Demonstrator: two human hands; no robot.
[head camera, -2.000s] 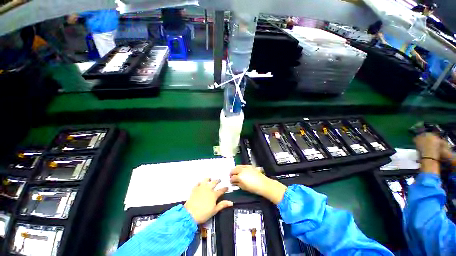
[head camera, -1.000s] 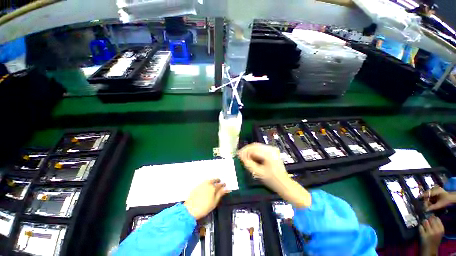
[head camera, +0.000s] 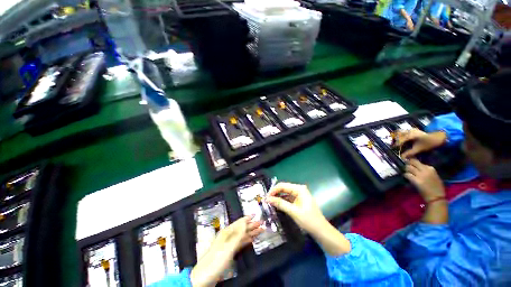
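Observation:
A black foam tray (head camera: 185, 213) lies in front of me with several silver and dark phone display assemblies in its pockets. My right hand (head camera: 293, 203) is at the top right part of the rightmost assembly (head camera: 269, 238), thumb and fingertips pinched together. A small pale piece shows at the fingertips, blurred. My left hand (head camera: 231, 241) is over the left edge of the same assembly, fingers together and pointing right; whether it holds anything cannot be told. White adhesive sheets (head camera: 140, 193) lie just beyond the tray.
Stacked foam trays (head camera: 283, 124) stand beyond at the centre right, others (head camera: 36, 224) at the left. The wrapped bench post (head camera: 171, 132) rises behind the sheets. At the right a co-worker in blue (head camera: 465, 224) works on another tray (head camera: 367, 182). A plastic-wrapped stack (head camera: 283, 33) stands behind.
The view has swung right, so the bench things appear further left. Both hands have moved from the white sheets to the rightmost assembly in the near tray. The co-worker shows more fully.

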